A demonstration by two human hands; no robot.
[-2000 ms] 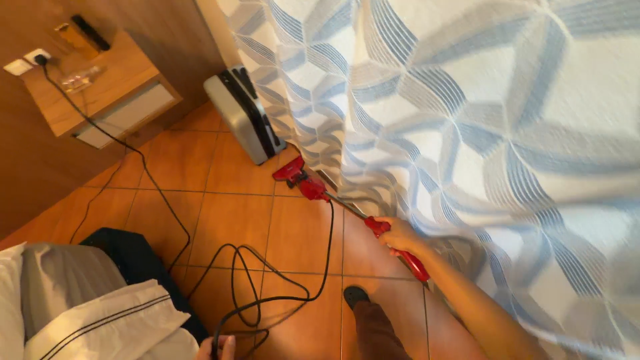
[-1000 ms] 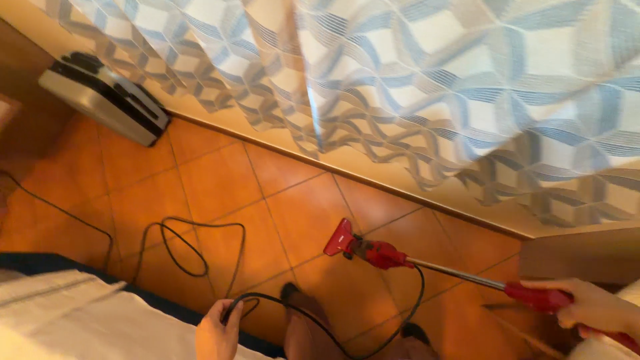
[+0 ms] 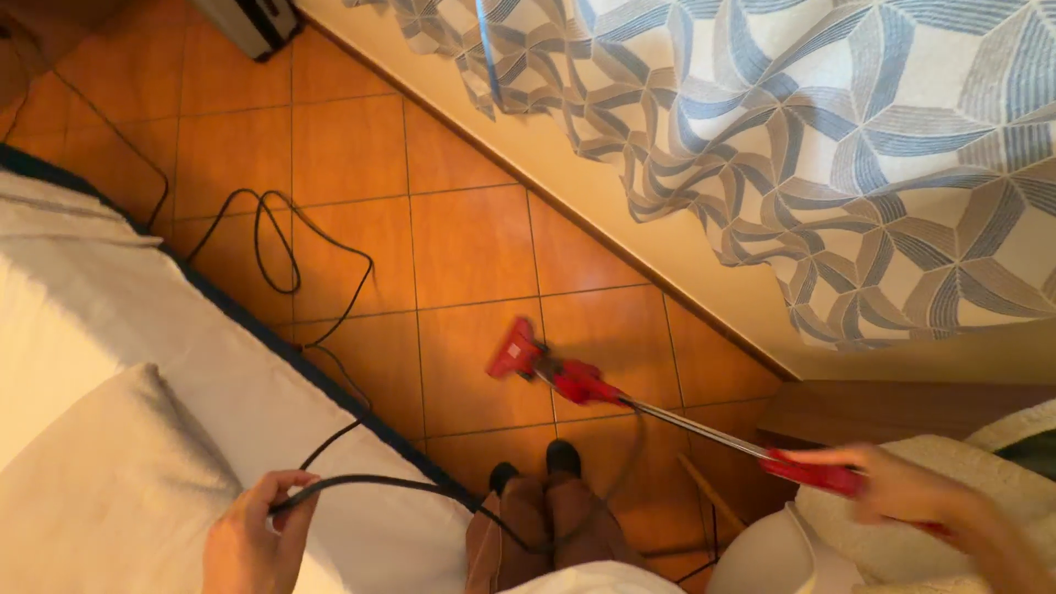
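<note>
My right hand (image 3: 907, 487), blurred at the lower right, is closed around the red handle of a stick vacuum cleaner (image 3: 582, 381). A metal tube joins this handle to the red body and floor head, which are over the orange tiles near the middle of the view. At the lower left, my left hand (image 3: 260, 528) pinches a black power cord (image 3: 371, 478) between thumb and fingers, above the bed. From there the cord runs across my legs one way and down to the floor the other way, where it lies in loose loops.
A bed with pale covers (image 3: 107, 305) fills the left side. Along the wall at the right hangs a patterned curtain (image 3: 825, 148). A grey and black case-like object (image 3: 247, 25) stands at the top left. A white chair (image 3: 767, 553) with cloth on it is at the lower right.
The view has swung away from the bedside cabinet and the grey object. The vacuum's head, near that object two seconds ago, is now out on the tiles. My left hand has come fully into view with the cord.
</note>
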